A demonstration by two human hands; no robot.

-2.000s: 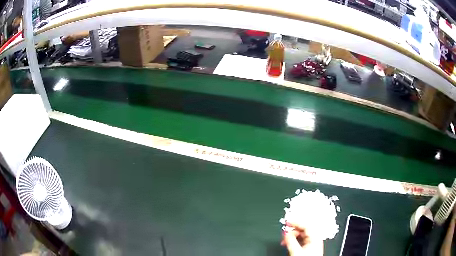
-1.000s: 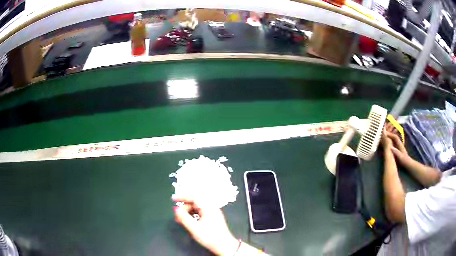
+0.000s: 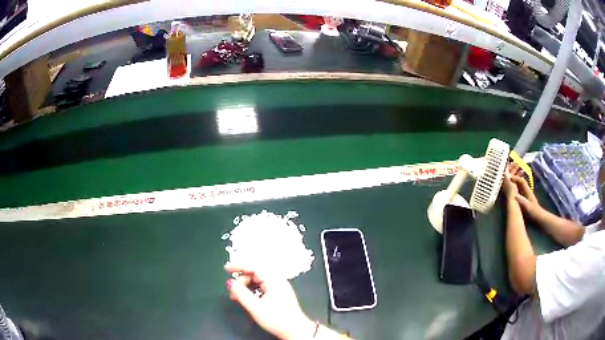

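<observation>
A heap of small white parts [image 3: 267, 242] lies on the dark green bench, with loose pieces around its edge. My right hand [image 3: 268, 302] reaches in from the bottom, at the heap's lower edge, with a thin band on the wrist. Its thumb and index fingertip are a little apart at the left. A small white piece shows by the curled fingers; whether it is gripped cannot be told. A smartphone [image 3: 349, 269] with a pale rim and dark screen lies just right of the heap. My left hand is not in view.
A cream fan [image 3: 489, 175] and a black phone [image 3: 458, 244] with a cable are at right, beside a person's forearms [image 3: 523, 232] and bagged goods [image 3: 572, 178]. A white strip [image 3: 298, 190] borders the green belt. A bottle [image 3: 176, 56] stands across the belt; a pale shelf runs overhead.
The view has swung right since the oldest frame, bringing the neighbour in. My right hand stays at the heap's lower edge, its thumb and index fingertip slightly farther apart.
</observation>
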